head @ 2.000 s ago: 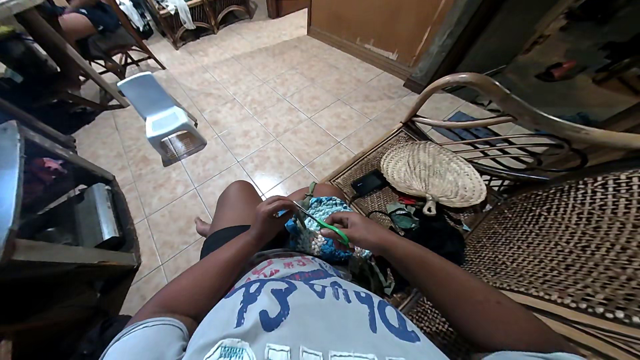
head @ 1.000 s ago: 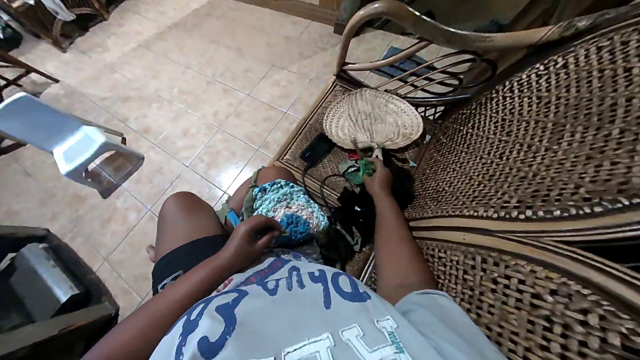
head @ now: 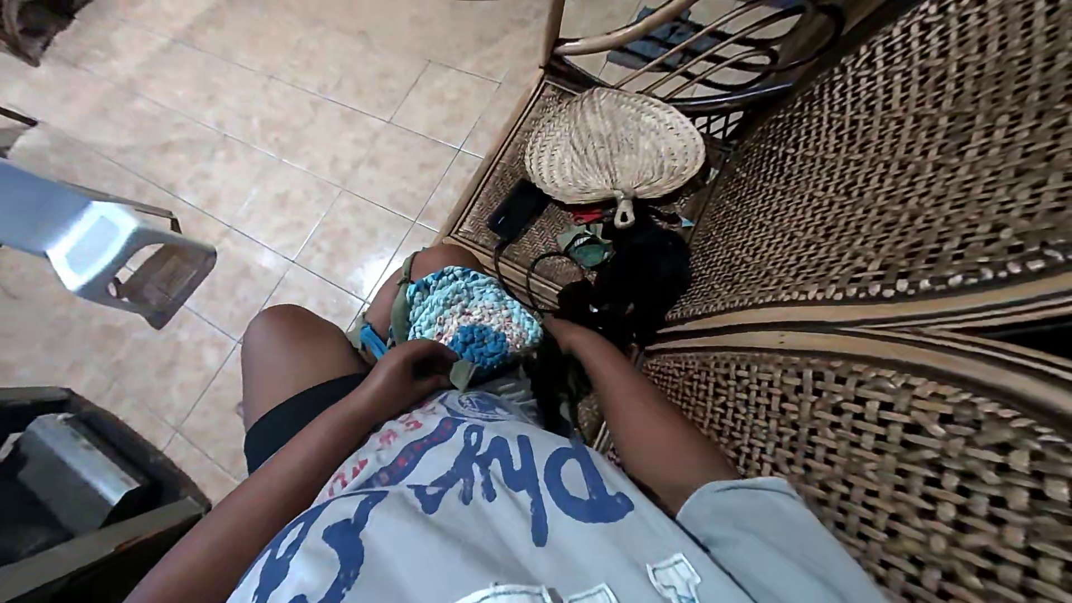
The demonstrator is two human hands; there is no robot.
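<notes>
A round crocheted or woven fabric piece in light blue, cream and darker blue lies on my lap. My left hand is at its near edge, with a small greenish strip of cloth at the fingertips. My right hand reaches to the piece's right edge; its fingers are largely hidden, so its hold is unclear. Beyond it on the rattan seat are a black cloth heap, green fabric scraps, a dark phone-like object and a woven palm fan.
The woven rattan backrest rises at right, and the bench's curved arm stands beyond the fan. A pale plastic chair stands on the tiled floor at left. A dark wooden cabinet is at lower left.
My right hand held green-handled scissors over the piece two seconds ago, then was by the green scraps near the fan's handle. Now it is back beside the piece, and no scissors show in it.
</notes>
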